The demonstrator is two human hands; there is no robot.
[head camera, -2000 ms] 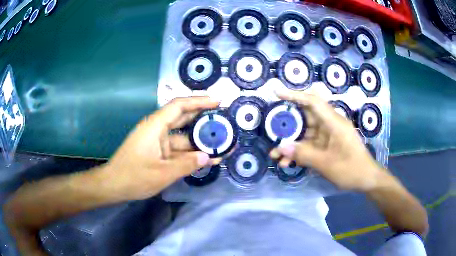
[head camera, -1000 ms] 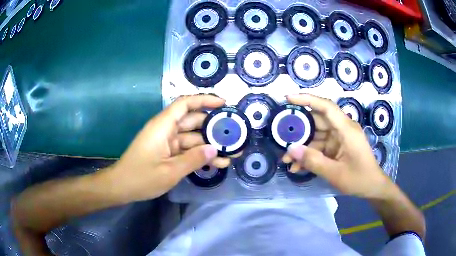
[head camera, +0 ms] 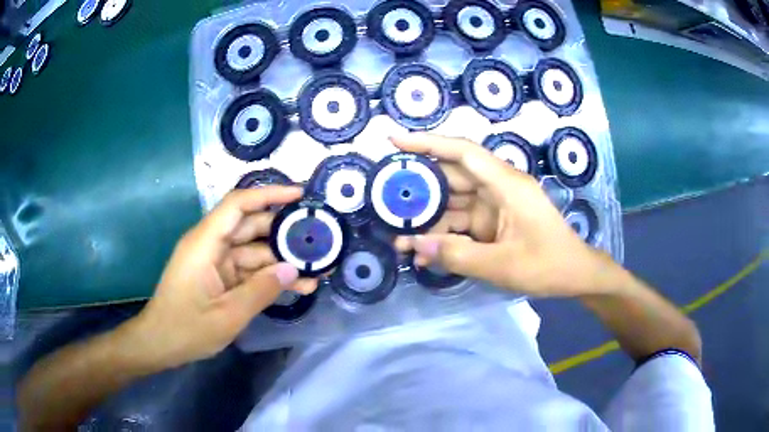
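Observation:
My left hand [head camera: 223, 261] holds a black-rimmed speaker driver [head camera: 309, 240] with a pale ring and dark violet centre, between thumb and fingers. My right hand [head camera: 497, 224] holds a second speaker driver [head camera: 407, 194] with a pale ring and bright blue centre, a little higher. Both faces point up at me, above the clear blister tray [head camera: 226, 331]. Rows of black-rimmed discs with pale faces sit in the tray pockets, such as a disc in the second row [head camera: 333, 107]. My hands and the held drivers partly cover the lower two rows.
The tray lies on a green surface [head camera: 110, 169]. Several loose discs [head camera: 39, 57] lie at the upper left. A clear tray or lid [head camera: 8, 270] is cut off at the left edge. Metal-edged equipment [head camera: 674, 34] is at the upper right. A yellow line [head camera: 582, 356] crosses the grey floor.
The view has shifted, so the tray appears further left and tilted. The right driver is now higher than the left one. Both hands keep hold of their drivers. The red bin has left the view.

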